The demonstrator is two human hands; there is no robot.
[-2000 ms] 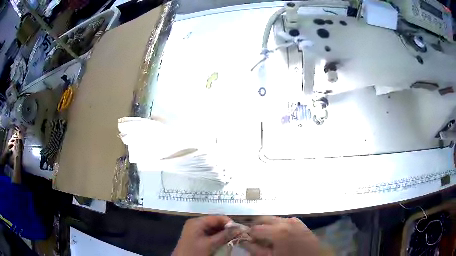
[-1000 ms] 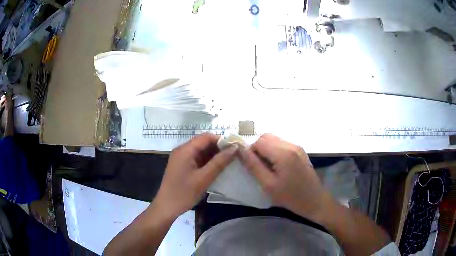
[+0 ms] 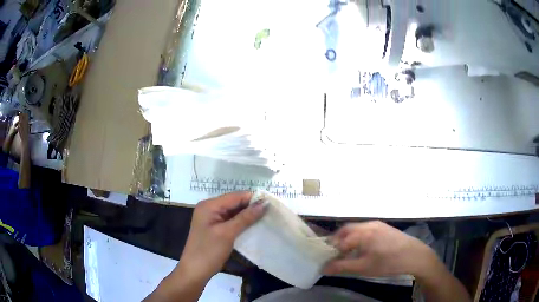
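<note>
A white cut fabric piece (image 3: 282,240) with a yellowish upper edge is stretched between my two bare hands, slanting down to the right, just below the table's front edge. My left hand (image 3: 221,227) pinches its upper left corner between thumb and fingers. My right hand (image 3: 372,250) is slightly blurred and holds its right end. A fanned stack of white fabric layers (image 3: 201,127) lies on the table, up and left of my hands.
A ruler scale with a small brown square (image 3: 311,187) runs along the table front. A brown cardboard sheet (image 3: 112,100) lies left, a sewing machine (image 3: 473,47) stands upper right, and a basket (image 3: 486,259) is lower right. A person's blue sleeve (image 3: 29,206) shows far left.
The fabric piece, bunched between my fingertips before, is now spread out at a slant. My right hand has moved right and down, away from my left. The camera view has shifted.
</note>
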